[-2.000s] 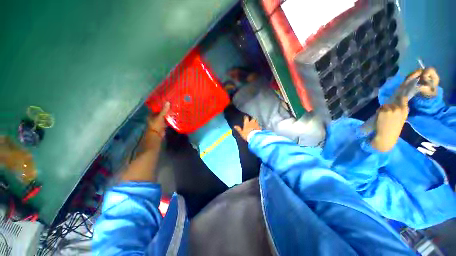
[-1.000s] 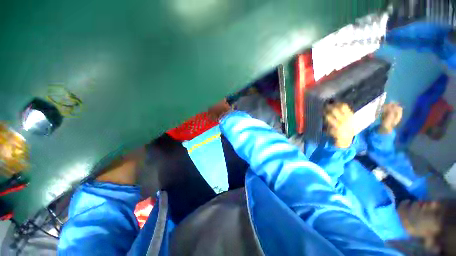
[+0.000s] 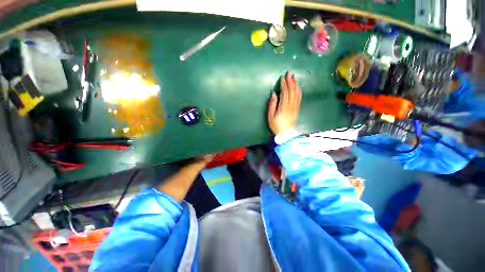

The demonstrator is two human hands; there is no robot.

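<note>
My right hand [image 3: 285, 105] lies palm down on the green mat, right of centre, empty, with its fingers extended and close together. My left hand [image 3: 201, 161] is mostly hidden below the bench edge by the red stool [image 3: 228, 156]; its fingers cannot be made out. A small dark round unit [image 3: 189, 115] with a lit blue-white display lies on the mat, left of my right hand and not touched. A yellow-green rubber band loop [image 3: 210, 117] lies just right of the unit. Silver tweezers [image 3: 202, 43] lie farther back.
An amber pad sheet [image 3: 133, 85] and red and black test leads [image 3: 80, 144] lie left, beside a grey vented box [image 3: 24, 159]. At the back are a yellow disc [image 3: 259, 37], round metallic dish [image 3: 277, 35] and clear cup [image 3: 322, 40]. An orange-handled tool [image 3: 379, 104] with a cable is right.
The view has swung up from the stool to the bench top. My right hand has moved from below the bench edge onto the mat. My left hand stays low by the stool.
</note>
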